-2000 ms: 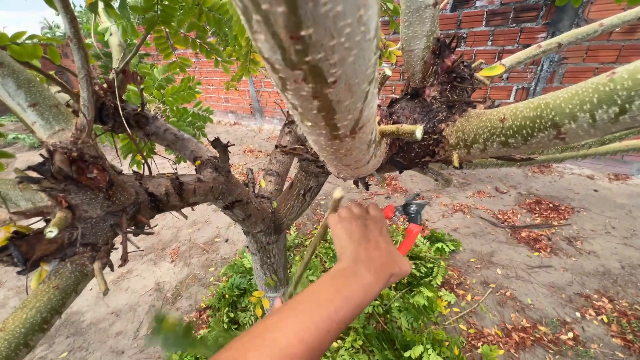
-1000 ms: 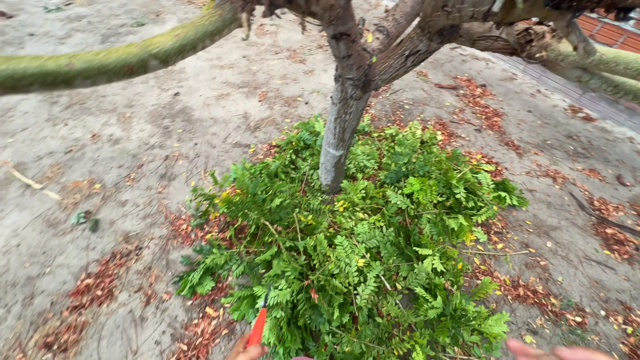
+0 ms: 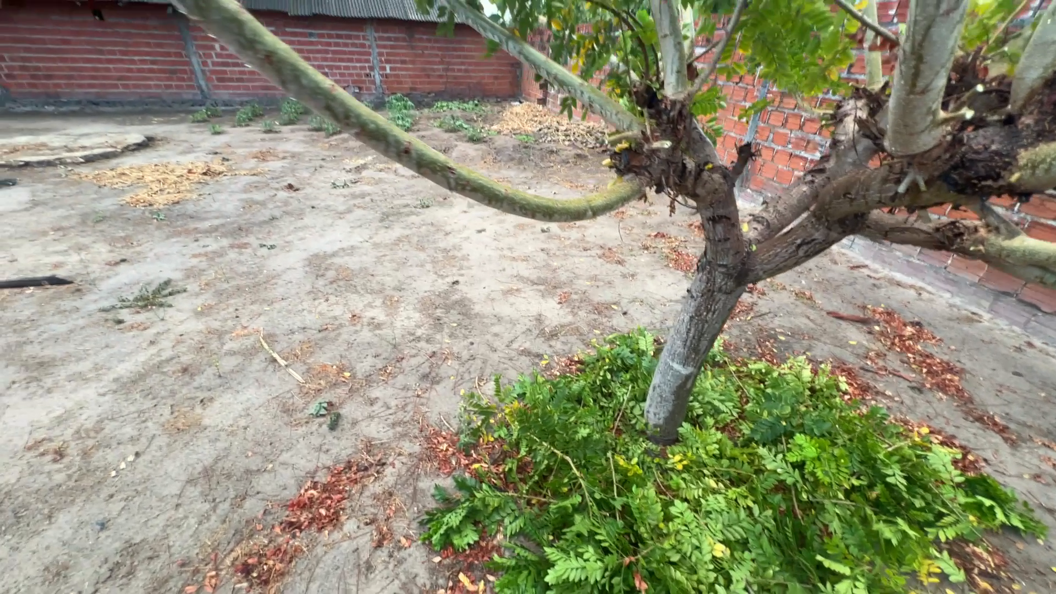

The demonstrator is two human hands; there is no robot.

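Note:
Neither of my hands shows in the head view now, nor does any tool. A tree with a pale grey trunk (image 3: 689,355) stands right of the middle and forks into several thick limbs. Cut, leafy green branches (image 3: 726,503) lie heaped around its base. One long, mossy green limb (image 3: 487,188) curves from the left fork toward the upper left. At the fork, the knobby limb joint (image 3: 668,148) has rough, dark bark and short cut stubs.
Red brick walls (image 3: 272,62) run behind and along the right. Dry reddish leaves (image 3: 318,499) lie scattered on the sandy ground (image 3: 363,280). A thin stick (image 3: 280,359) lies left of the heap, and a dark bar (image 3: 35,282) at the left edge.
Earlier a hand was among the limbs beside red-handled pruning shears; a second ago, parts of both hands and the red handle showed at the bottom edge. They have left the view, which has swung up and left.

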